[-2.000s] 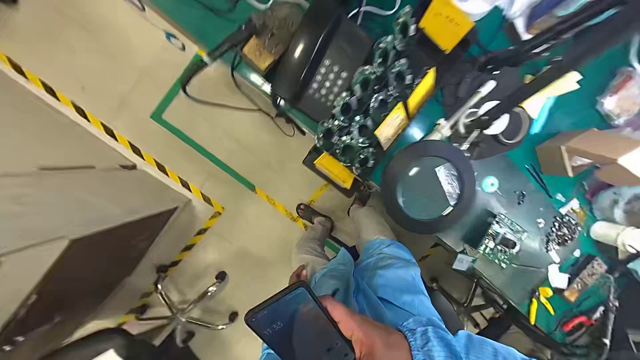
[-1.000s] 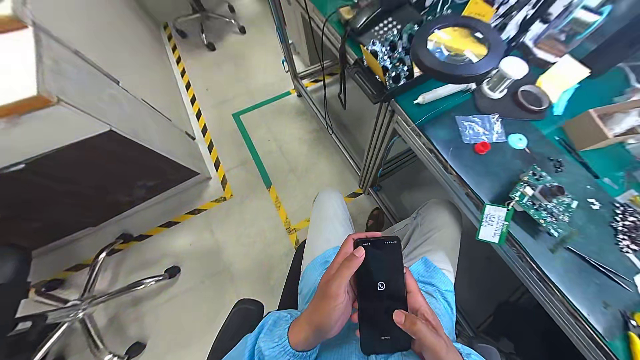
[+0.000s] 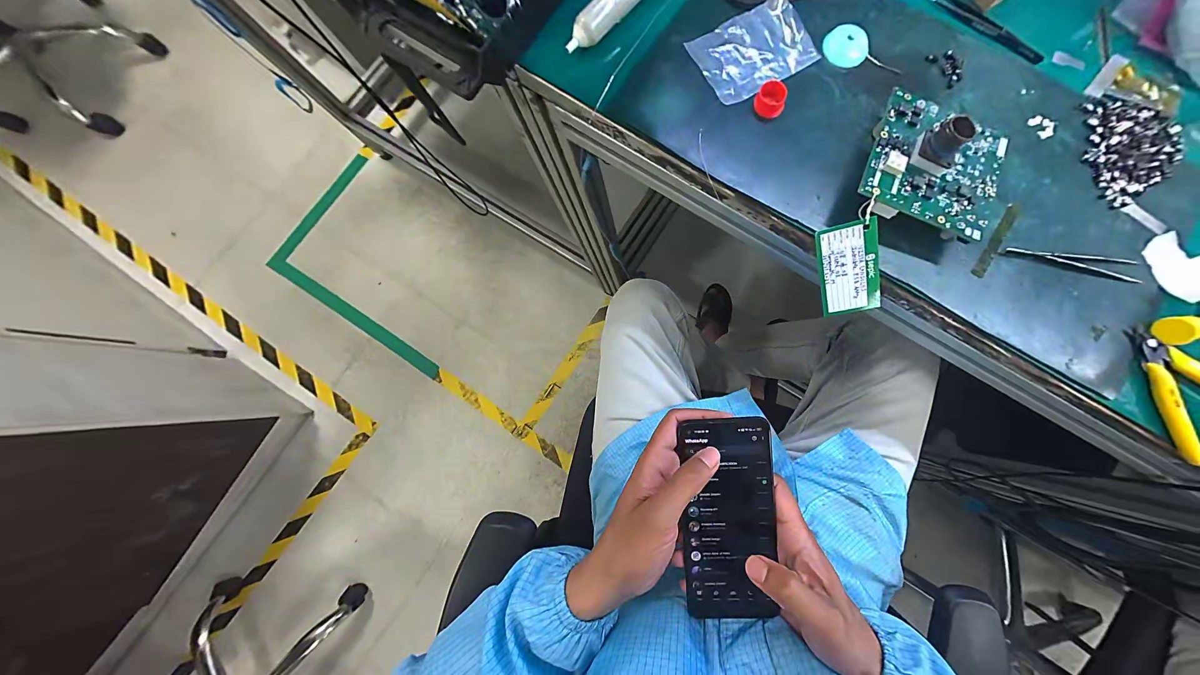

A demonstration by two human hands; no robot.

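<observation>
A black smartphone (image 3: pixel 729 520) lies upright between my two hands above my lap, its screen lit with a dark list. My left hand (image 3: pixel 647 516) grips its left edge, the thumb over the upper part of the screen. Around the lower right edge is my right hand (image 3: pixel 816 577), its thumb at the lower screen. Some fingers of both hands are hidden behind the phone. On the workbench, a green circuit board (image 3: pixel 933 164) bears a dark cylindrical part, and a tag (image 3: pixel 848 267) with writing hangs from it over the bench edge.
The workbench (image 3: pixel 750 169) holds a red cap (image 3: pixel 770 99), a clear plastic bag (image 3: pixel 753 50), tweezers (image 3: pixel 1073 264), yellow-handled pliers (image 3: pixel 1170 398) and a heap of small parts (image 3: pixel 1132 148). Chair legs (image 3: pixel 75 84) stand on the taped floor. Cables (image 3: pixel 1041 516) hang under the bench.
The phone's screen has gone from a dark splash screen to a list. My left thumb has moved onto the screen. The view has shifted closer to the bench and lap.
</observation>
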